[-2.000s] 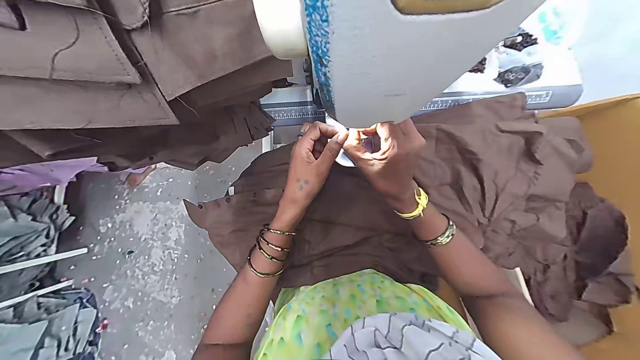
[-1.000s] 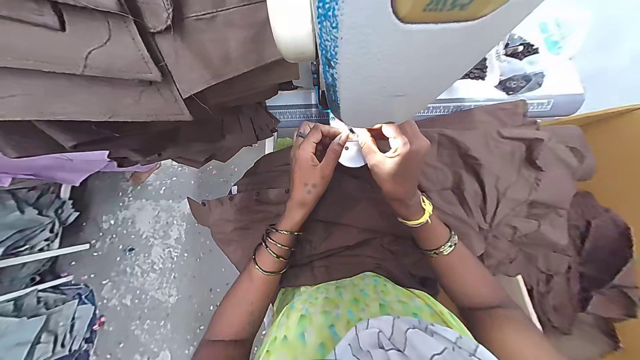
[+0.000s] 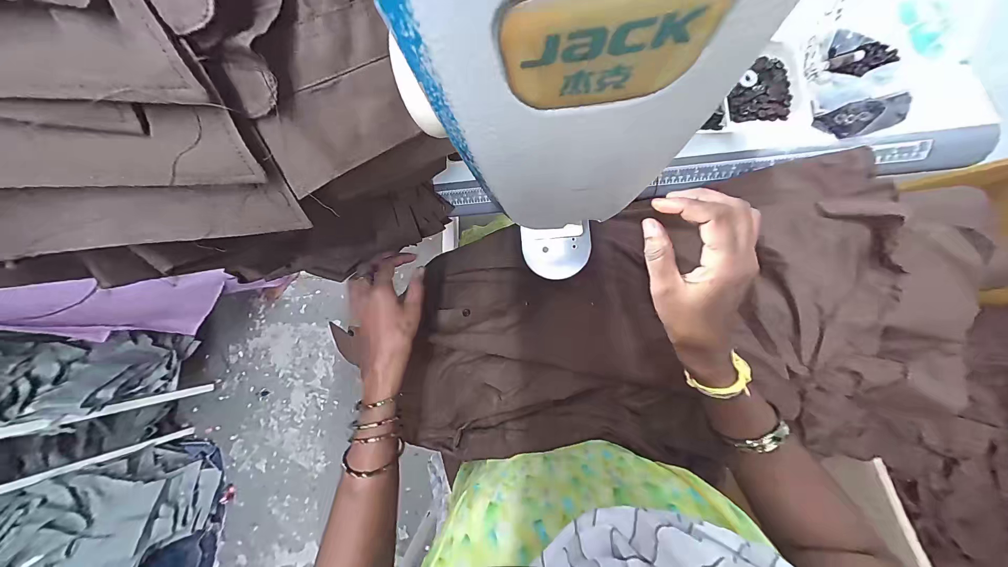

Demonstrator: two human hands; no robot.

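A brown fabric garment (image 3: 543,362) lies across the lap and under the head of a Jack sewing machine (image 3: 583,150). The machine's white rounded plate (image 3: 556,253) shows just below the head, above the cloth. My left hand (image 3: 386,315), slightly blurred, is at the garment's left edge with fingers apart; whether it pinches the cloth is unclear. My right hand (image 3: 705,272) is raised over the cloth to the right of the plate, thumb and forefinger apart, nothing visible between them.
Stacked brown fabric pieces (image 3: 134,150) fill the upper left. Purple cloth (image 3: 118,303) and grey garments (image 3: 102,504) lie below them. Behind the machine, dark buttons (image 3: 760,90) sit in a white tray, near a ruler strip (image 3: 906,151). A yellow panel edge (image 3: 957,177) stands at right.
My hands were together at the white plate; they have separated, the left moving left and down to the garment's edge, the right moving right. More of the plate is now uncovered.
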